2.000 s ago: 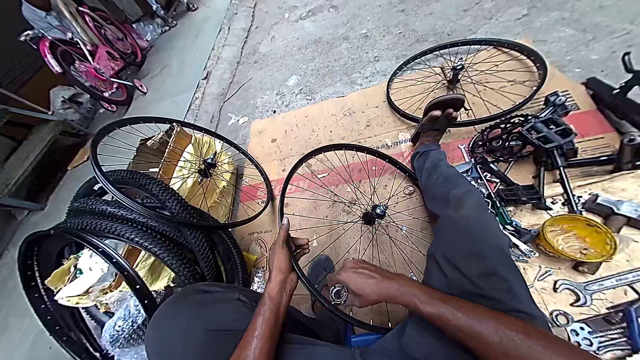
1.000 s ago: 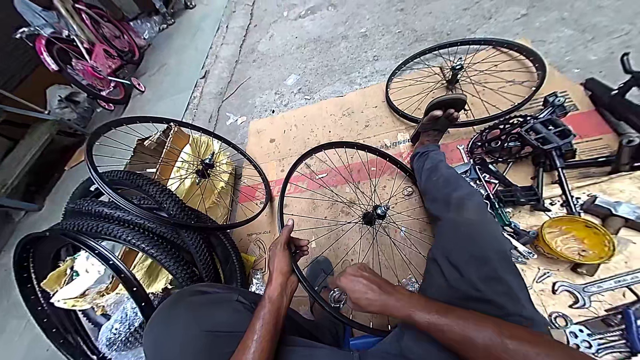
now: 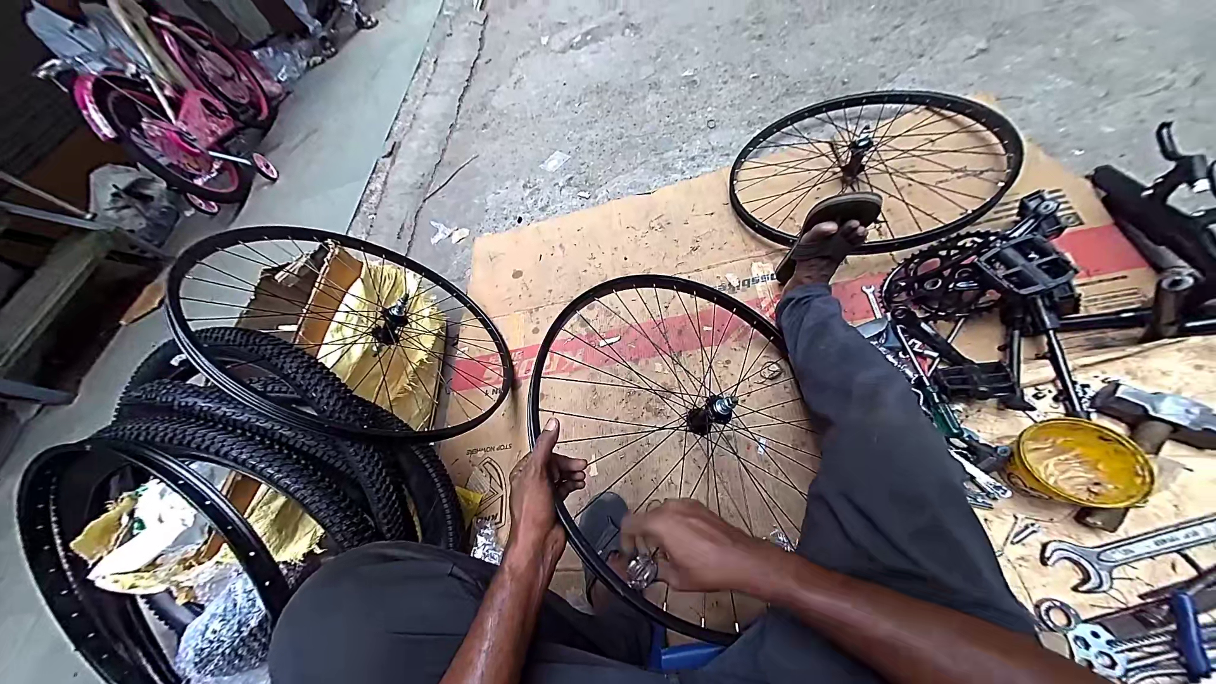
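A spoked bicycle wheel with a black rim (image 3: 568, 323) and no tyre lies between my legs, its hub (image 3: 711, 414) facing up. My left hand (image 3: 541, 480) grips the rim at its left side, thumb raised along the outer edge. Over the near part of the rim, my right hand (image 3: 689, 551) holds a small round metal tool, likely a spoke wrench (image 3: 642, 570), at the spoke ends. Motion blurs the fingers of that hand, and the exact contact of tool and spoke cannot be made out.
At left, another spoked wheel (image 3: 503, 380) rests on knobby tyres (image 3: 285, 465) beside a bare rim (image 3: 38, 475). A third wheel (image 3: 1016, 161) lies on the cardboard (image 3: 608, 228) by my foot. A crankset (image 3: 950, 275), yellow tub (image 3: 1083, 463), hammer (image 3: 1154, 408) and open-end wrench (image 3: 1130, 551) are at right.
My right hand stays by the near rim with its small tool, its fingers now blurred and raised a little. My left hand keeps its hold on the rim's left side.
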